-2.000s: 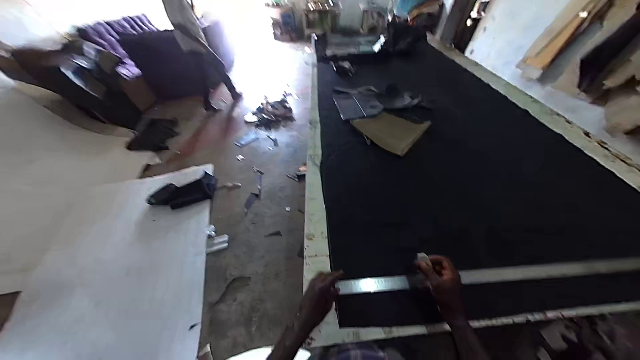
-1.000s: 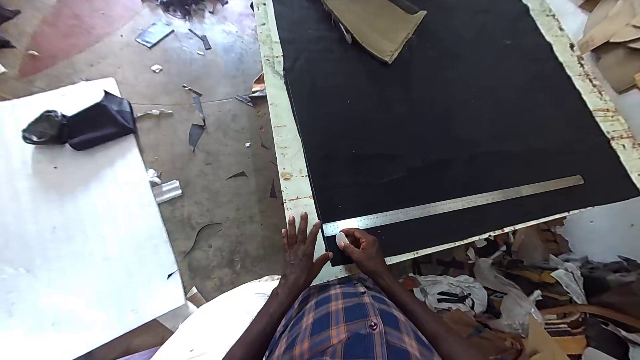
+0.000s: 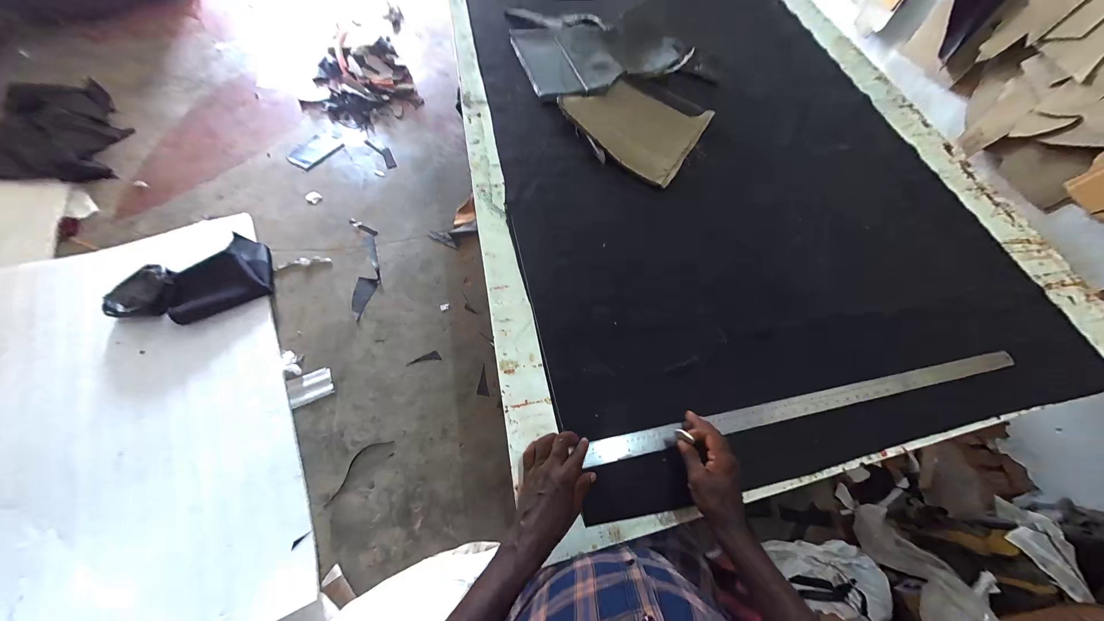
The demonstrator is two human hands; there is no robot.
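Note:
A long metal ruler [image 3: 828, 398] lies at a slant across the near part of a black cloth [image 3: 759, 259], which is spread over a pale table. My left hand [image 3: 552, 474] rests at the ruler's left end, by the cloth's left edge, its fingers bent close together; how firmly it presses is unclear. My right hand [image 3: 714, 470] pinches a small pale object [image 3: 684, 436], perhaps tailor's chalk, between thumb and fingers over the ruler. Farther up the cloth lie an olive-brown fabric piece [image 3: 642, 129] and grey folded pieces [image 3: 565, 60].
The table's pale edge [image 3: 509, 345] runs along the left. A white board [image 3: 172, 448] with a dark bundle [image 3: 220, 280] stands left of the floor gap. Scraps [image 3: 366, 82] litter the floor. Heaped cloth [image 3: 923, 552] lies at the near right, brown pieces [image 3: 1052, 95] at the far right.
My right hand has moved right along the ruler, away from the cloth's left edge, since one second ago. My left hand's spread fingers have drawn together at the ruler's end. The view has shifted.

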